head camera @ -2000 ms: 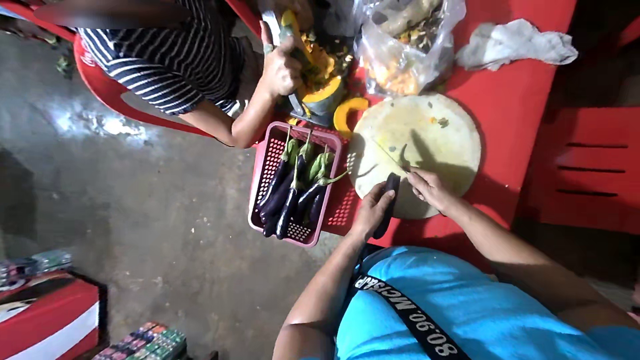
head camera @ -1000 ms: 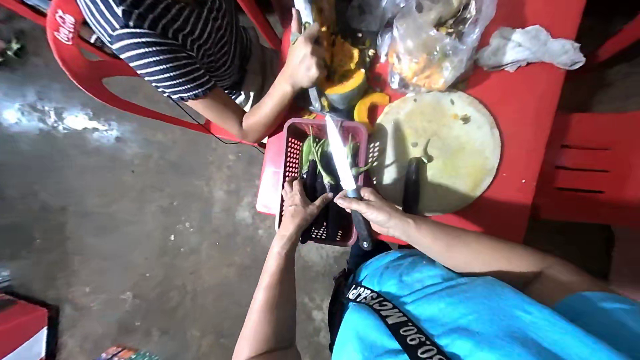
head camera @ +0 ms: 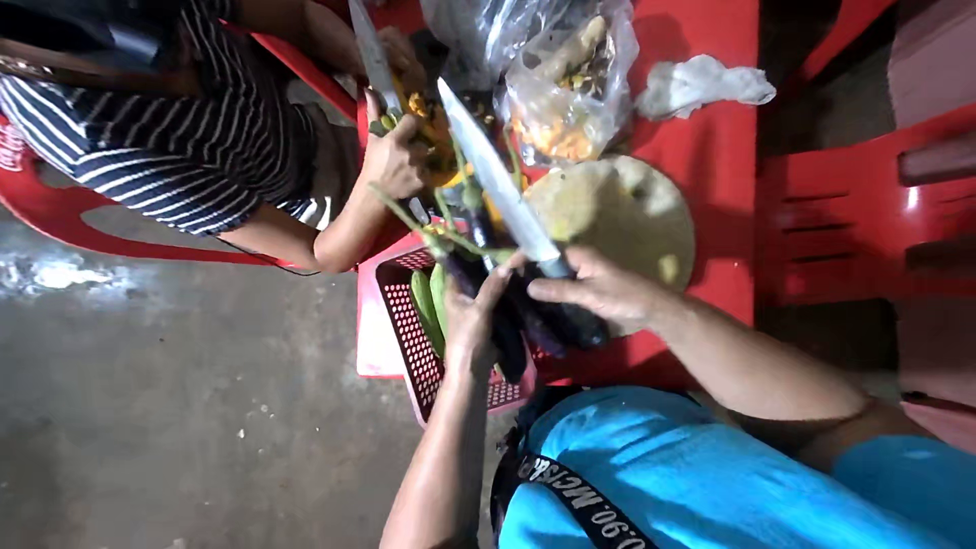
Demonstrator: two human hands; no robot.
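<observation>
Several dark purple eggplants (head camera: 507,335) with green stems are bunched between my hands, over the right side of a pink plastic basket (head camera: 404,328). My left hand (head camera: 471,313) grips the eggplants from the left. My right hand (head camera: 602,290) holds a kitchen knife (head camera: 496,171) by its dark handle, blade pointing up and left, and presses against the bunch. Long green vegetables (head camera: 427,301) lie in the basket. The round chopping board (head camera: 648,213) sits on the red table, partly behind my right hand.
At the left, a person in a striped shirt (head camera: 175,152) holds another knife (head camera: 375,57) over cut squash. A clear plastic bag of scraps (head camera: 572,91) and a white cloth (head camera: 701,85) lie on the table. Red chairs (head camera: 839,206) stand on both sides.
Both hands have come together around eggplants lifted from the basket, where they lay earlier. Two seconds ago my left hand held one eggplant over the board. Green vegetables now show in the basket.
</observation>
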